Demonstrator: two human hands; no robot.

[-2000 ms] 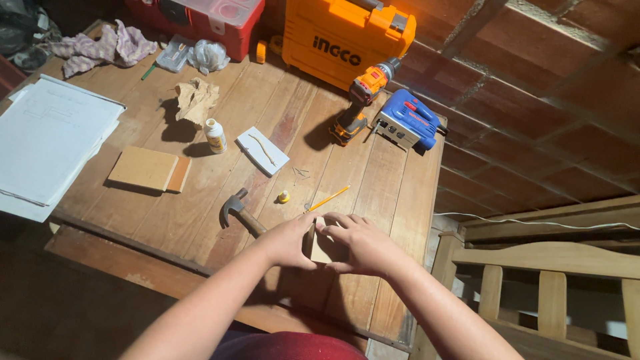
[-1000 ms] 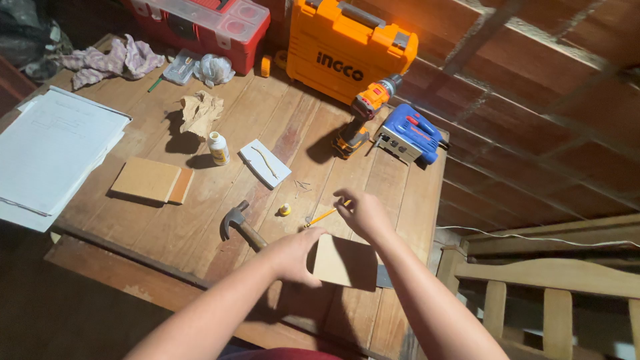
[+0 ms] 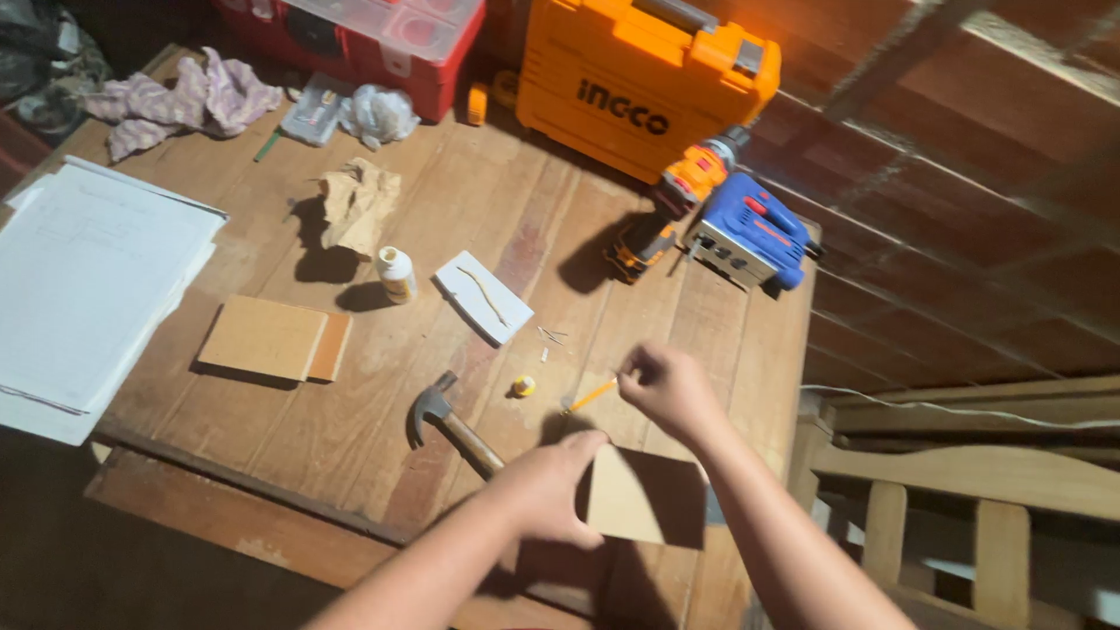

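My left hand (image 3: 560, 490) grips the left edge of a small wooden board (image 3: 626, 499), fingers at its top corner and thumb at the lower one. Above the board, my right hand (image 3: 661, 385) holds a yellow pencil (image 3: 591, 397) by one end, its other end pointing down and left. A claw hammer (image 3: 459, 429) lies left of my left hand, its handle end hidden behind that hand. A small yellow cap (image 3: 523, 386) and several nails (image 3: 551, 335) lie beyond the hands. Two stacked board pieces (image 3: 267, 339) rest further left.
An uncapped glue bottle (image 3: 396, 276), a white block (image 3: 484, 297) with a strip of glue, and crumpled brown paper (image 3: 357, 206) stand mid-table. A cordless drill (image 3: 682, 197), a blue jigsaw (image 3: 754, 232) and an orange case (image 3: 647, 83) are at the back right. Papers (image 3: 96, 289) lie left.
Both hands were around the small board two seconds ago. My right hand has left it and taken hold of the pencil, which lay on the table, while my left hand stays at the board.
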